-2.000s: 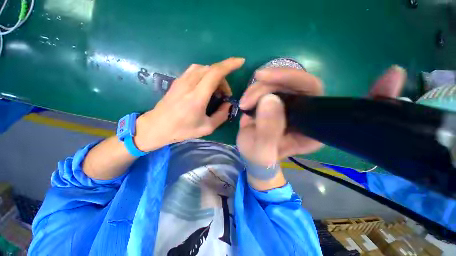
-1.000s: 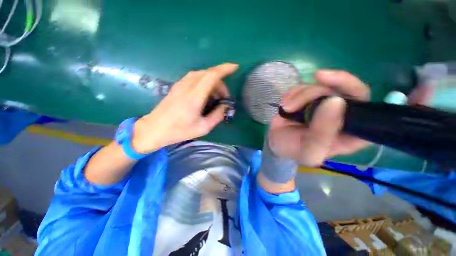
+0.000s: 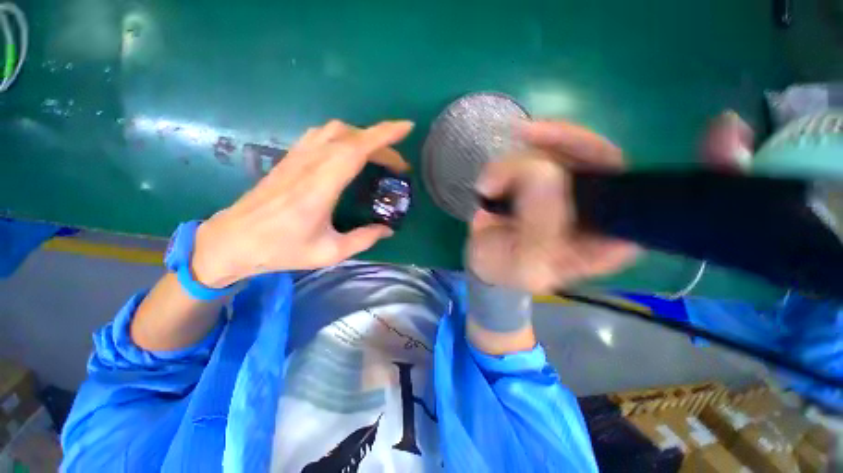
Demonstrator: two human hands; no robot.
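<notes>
My left hand (image 3: 305, 199) holds a small black electronic module (image 3: 390, 198) between thumb and fingers, its shiny face turned up and to the right. My right hand (image 3: 545, 208) is blurred and closed around the thick black electric screwdriver (image 3: 684, 212), which reaches to the right edge. The driver's narrow tip is blurred near the round silver-grey screw dish (image 3: 467, 148). The tip is apart from the module. Whether a screw is on it cannot be told. The dish lies on the green bench (image 3: 305, 55) between my hands, partly covered by my right hand.
A black cord (image 3: 665, 325) runs from under my right hand to the lower right. A pale green fan (image 3: 809, 143) is at the right. Another person's fingers (image 3: 727, 139) show behind the driver. A white cable (image 3: 13, 46) lies upper left. Cartons (image 3: 712, 425) stand on the floor lower right.
The driver tip was at the module two seconds ago and is now apart from it, near the dish. My left hand has moved left, and the module's shiny face shows more.
</notes>
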